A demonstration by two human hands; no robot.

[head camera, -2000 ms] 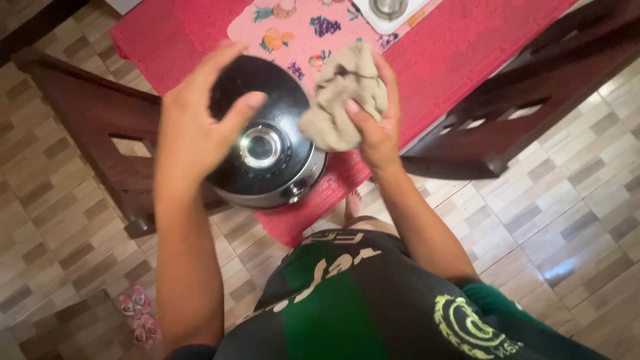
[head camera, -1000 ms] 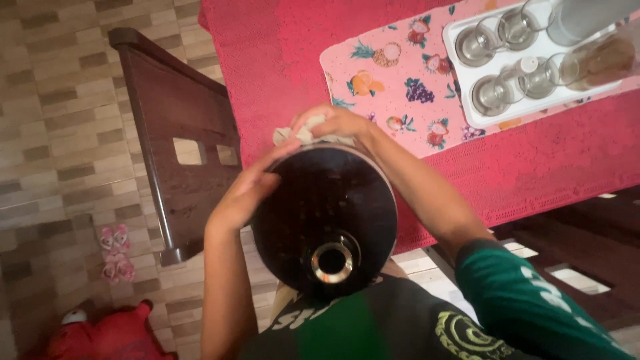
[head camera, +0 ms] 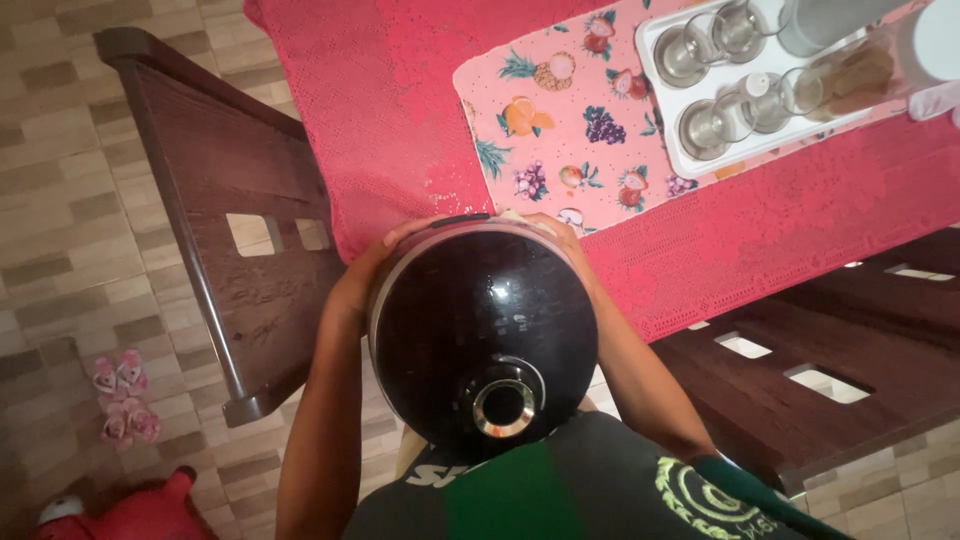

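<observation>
A round black appliance (head camera: 465, 322) with a glossy domed top and a silver ring knob is tilted toward my chest, close to the table's near corner. My left hand (head camera: 375, 259) holds its left side, near a dark handle or latch (head camera: 460, 220) on the far rim. Around the far right side curves my right hand (head camera: 559, 232), with a bit of pale cloth (head camera: 517, 217) showing by its fingers. Most of the cloth and the underside of the appliance are hidden.
A red lace tablecloth (head camera: 390, 112) covers the table, with a fruit-print mat (head camera: 562, 90) and a white tray (head camera: 675, 154) of upturned glasses and containers. Dark wooden chairs stand left (head camera: 247, 172) and right (head camera: 720, 382). Pink sandals (head camera: 124, 397) and a red plush thing (head camera: 142, 510) lie on the tiled floor.
The appliance, upright near the table edge two seconds ago, is now tilted toward me. My left hand, earlier raised above it, grips its side. My right hand has brought the cloth down to the far rim.
</observation>
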